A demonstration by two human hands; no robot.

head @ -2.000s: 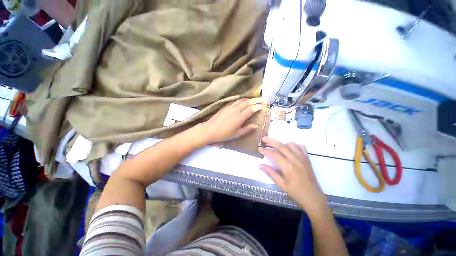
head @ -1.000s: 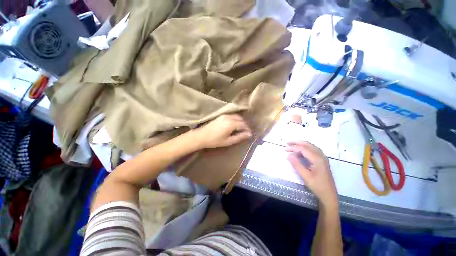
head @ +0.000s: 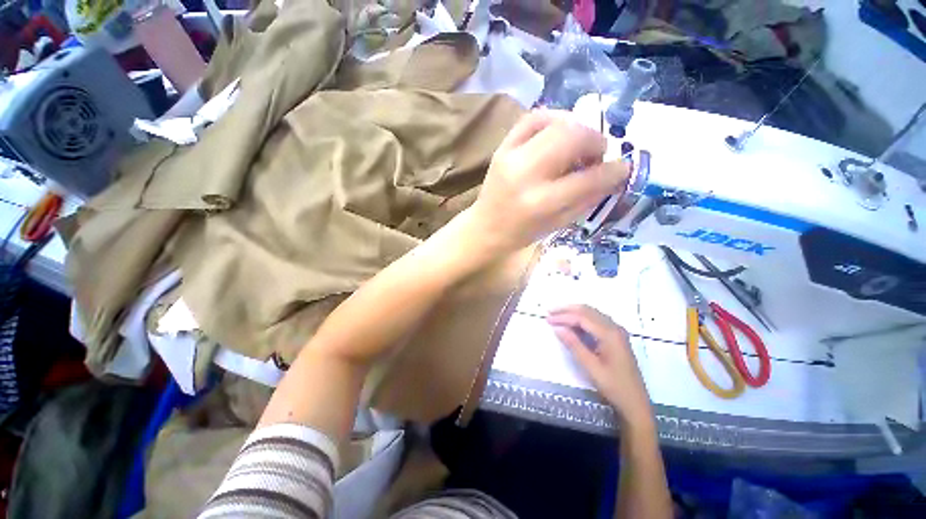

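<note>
Khaki cloth (head: 345, 193) lies heaped left of the white sewing machine (head: 711, 218). Its edge, with a paler line along it, runs from the needle area down over the table's front edge. My left hand (head: 543, 182) is raised at the front of the machine head, fingertips bunched beside the metal parts. Whether it pinches a thread cannot be told, and it hides part of the head. My right hand (head: 599, 350) rests on the white bed below the presser foot area, fingers loosely bent, empty and apart from the cloth. The needle tip is not clear.
Scissors (head: 716, 335) with orange-yellow and red handles lie on the bed at right, beside a dark slim tool (head: 739, 289). A grey vented motor box (head: 81, 117) stands at upper left. Another orange-handled tool (head: 41, 217) lies near it. The scaled front edge (head: 569, 405) crosses below.
My left hand has risen from the cloth to the machine head. The cloth edge has swung out from under the foot area toward the front edge. My right hand has let go of the cloth.
</note>
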